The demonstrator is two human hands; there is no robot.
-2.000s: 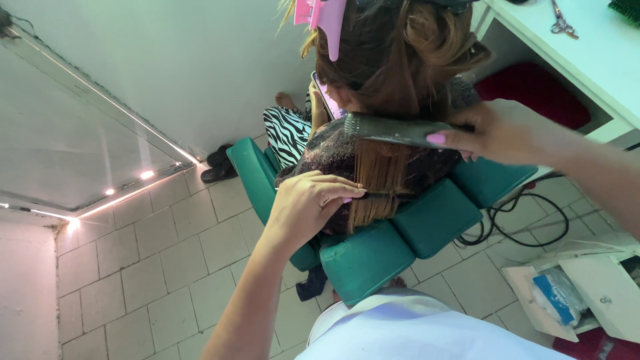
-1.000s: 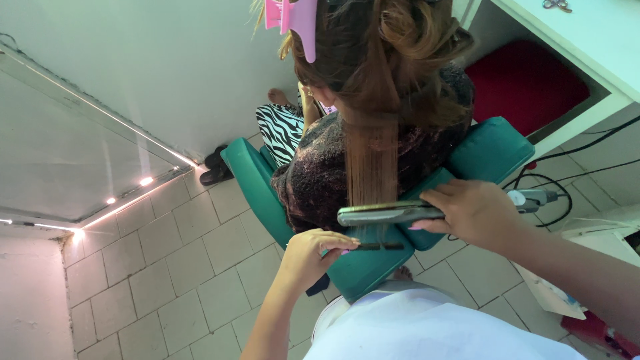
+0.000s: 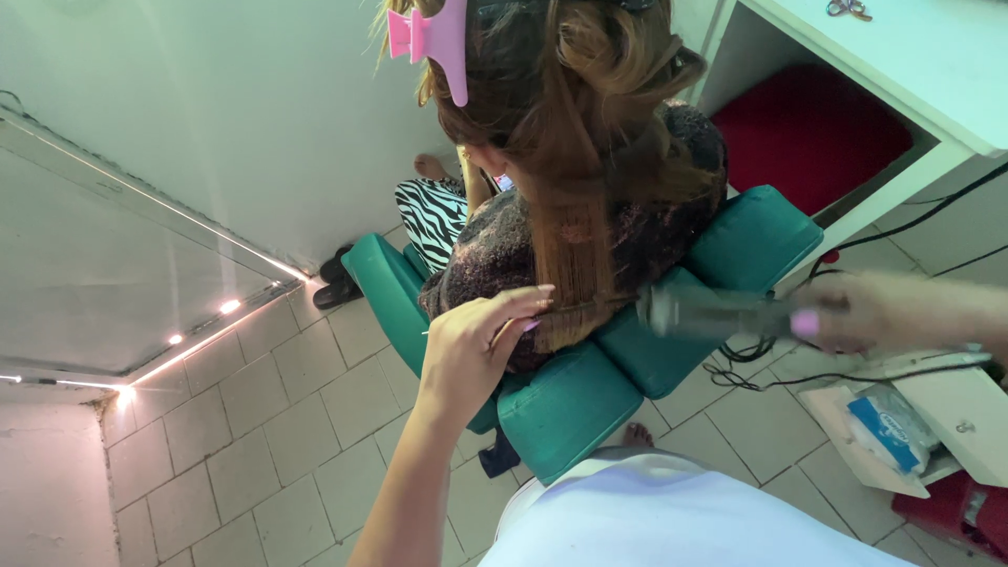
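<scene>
A seated person's brown hair hangs in a straight, flat section down the back. My left hand pinches a thin dark comb that lies across this section near its lighter ends. To the right, my right hand grips a hair straightener, blurred by motion; its plates are beside the section, and whether they are parted cannot be told. The rest of the hair is gathered up in loose coils, with a pink claw clip at the upper left.
The person sits on a green padded chair. A white table with scissors and a red cushion underneath stands at the upper right. Black cables run near an opened white drawer cabinet. Black shoes lie by the wall.
The straightener was across the hair near the head, then down at the ends near the comb; now it is off to the right of the section. My left hand stays at the ends with the comb.
</scene>
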